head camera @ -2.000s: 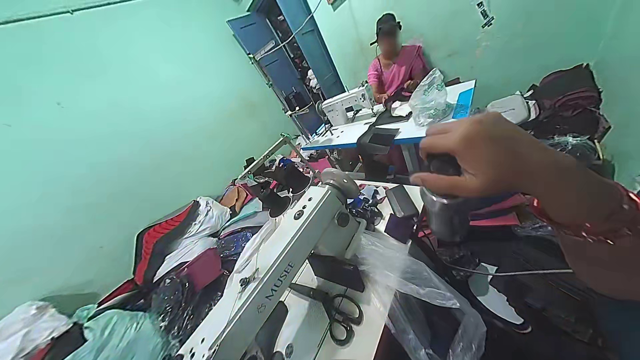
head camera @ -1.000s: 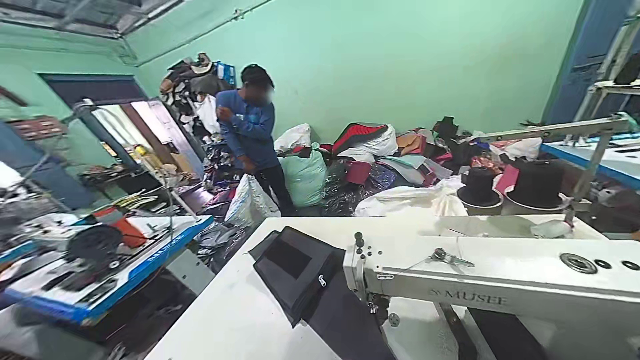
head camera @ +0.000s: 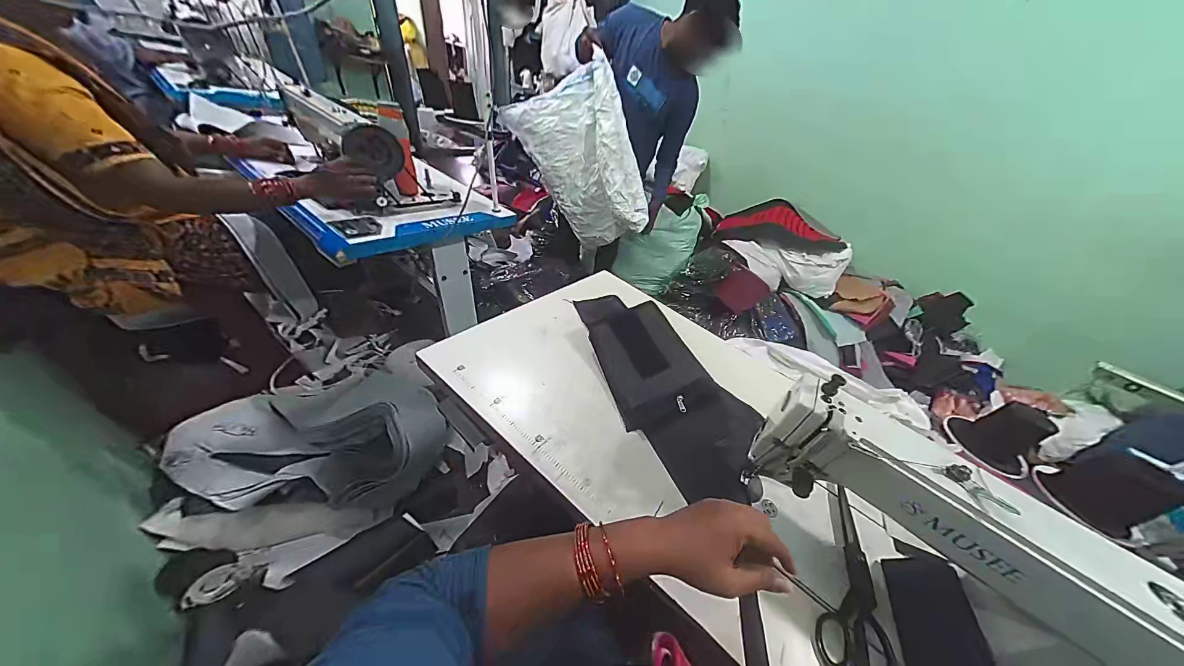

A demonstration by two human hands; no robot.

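Observation:
My left hand [head camera: 726, 548], with red bangles at the wrist, reaches over the white sewing table. Its fingers pinch a thin dark tool [head camera: 807, 590], perhaps tweezers, beside black-handled scissors [head camera: 858, 592]. A black fabric piece [head camera: 661, 370] with a stitched-on panel and a small white mark lies across the table, its near end by the needle area of the white sewing machine [head camera: 962, 527]. A dark flat piece [head camera: 934, 610] lies right of the scissors, partly under the machine arm. My right hand is out of view.
Stacked grey fabric [head camera: 314, 435] stands left of the table [head camera: 518, 370]. A person in yellow [head camera: 83, 166] works at another machine [head camera: 370, 153]. Behind, a person in blue [head camera: 647, 83] holds a white sack [head camera: 587, 153] by heaped scraps. Black thread cones [head camera: 1004, 435] stand at right.
The view has swung widely. The person in blue now bends with the white sack raised. My left hand has come into view; my right hand, seen two seconds ago, has left it.

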